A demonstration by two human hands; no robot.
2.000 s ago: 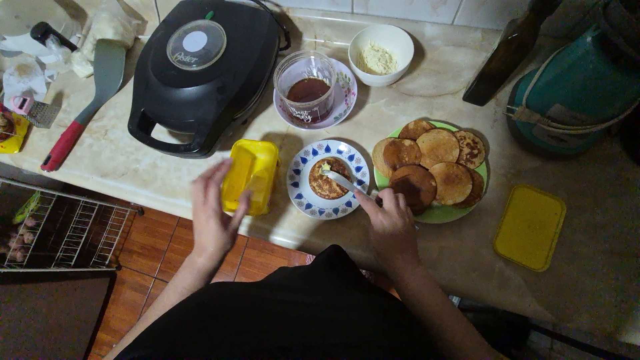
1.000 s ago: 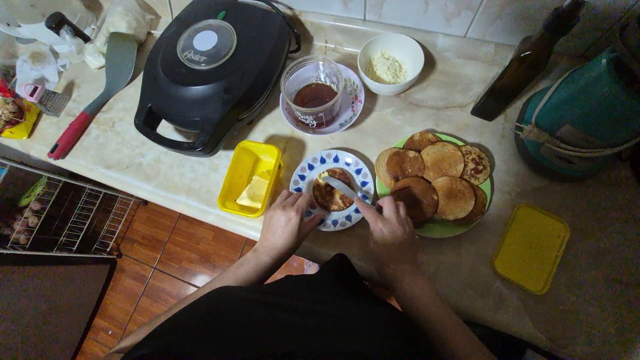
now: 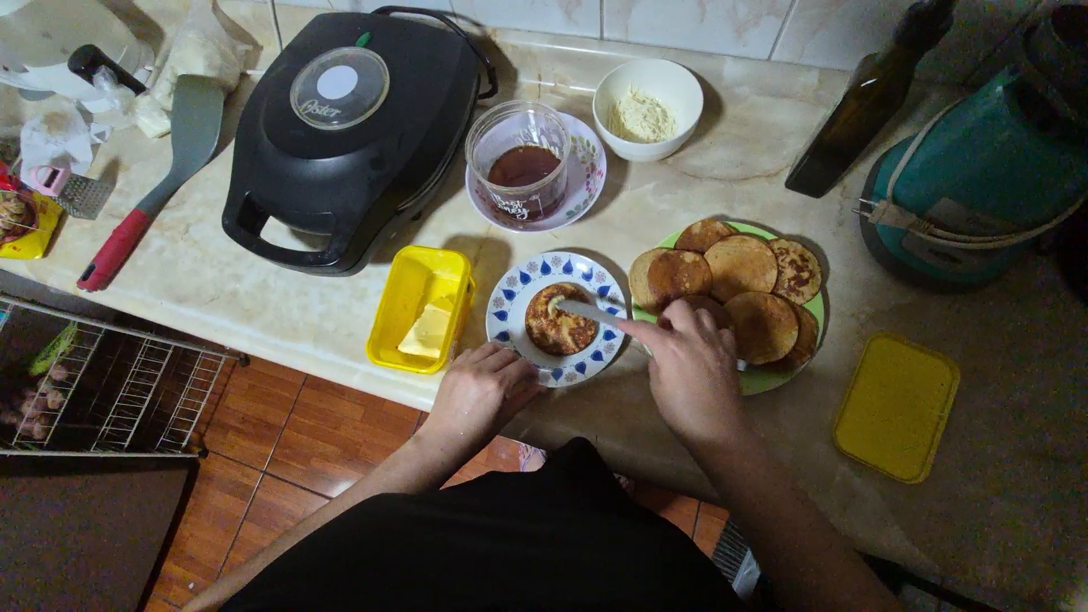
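My right hand (image 3: 697,365) grips a table knife (image 3: 586,313), its blade lying on a browned pancake (image 3: 561,321) with a pale smear of butter on top. The pancake lies on a white plate with blue drop shapes (image 3: 508,289). My left hand (image 3: 486,387) rests at the plate's lower left rim, fingers curled; whether they pinch the rim is hidden. Just left of the plate stands a yellow plastic tub (image 3: 399,293) with a block of butter (image 3: 427,330) inside. Right of it, a green plate (image 3: 759,387) bears several pancakes (image 3: 739,268), partly behind my right hand.
Behind are a black Oster electric grill (image 3: 357,153), a clear cup of brown liquid (image 3: 520,166) on a saucer (image 3: 586,183), and a white bowl of grated food (image 3: 648,110). A spatula (image 3: 161,187) lies left. At right are a dark bottle (image 3: 850,119), a teal appliance (image 3: 977,187) and a yellow lid (image 3: 897,408).
My left hand held the yellow tub two seconds ago; the tub now stands on the counter and that hand is at the patterned plate. The knife stays in my right hand over the pancake.
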